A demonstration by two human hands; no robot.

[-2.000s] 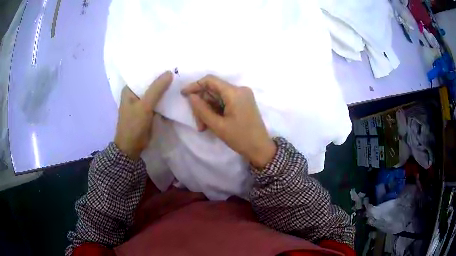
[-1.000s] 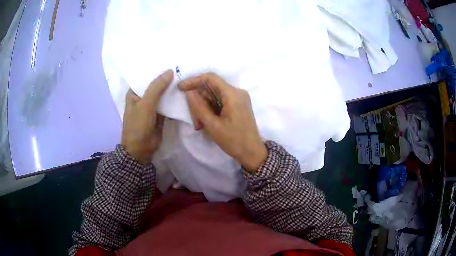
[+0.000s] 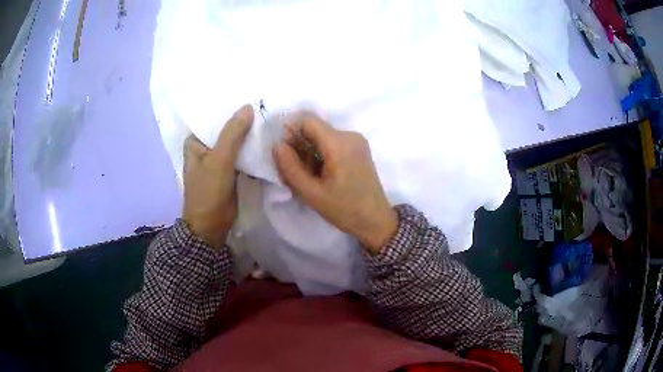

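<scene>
An overexposed white garment (image 3: 378, 87) covers the middle of the table and hangs over the front edge. My left hand (image 3: 212, 174) grips its edge, thumb on top and fingers beneath the cloth. A small dark snap or button (image 3: 262, 106) sits on the cloth just right of my left thumb tip. My right hand (image 3: 334, 174) is curled just right of it, fingertips blurred, with a small dark metal tool, perhaps snips (image 3: 311, 154), in the palm. A needle or thread at the fingertips cannot be made out clearly.
The pale-lilac table (image 3: 116, 167) has a brown wooden strip (image 3: 80, 30) at its back left. Another white cloth (image 3: 534, 51) lies at the back right. Below the right edge are a box (image 3: 539, 207), a blue bag (image 3: 571, 261) and clear plastic (image 3: 578, 305).
My right hand has drawn slightly back to the right from the dark snap or button, and its fingertips are now blurred. My left hand still holds the cloth, shifted slightly right.
</scene>
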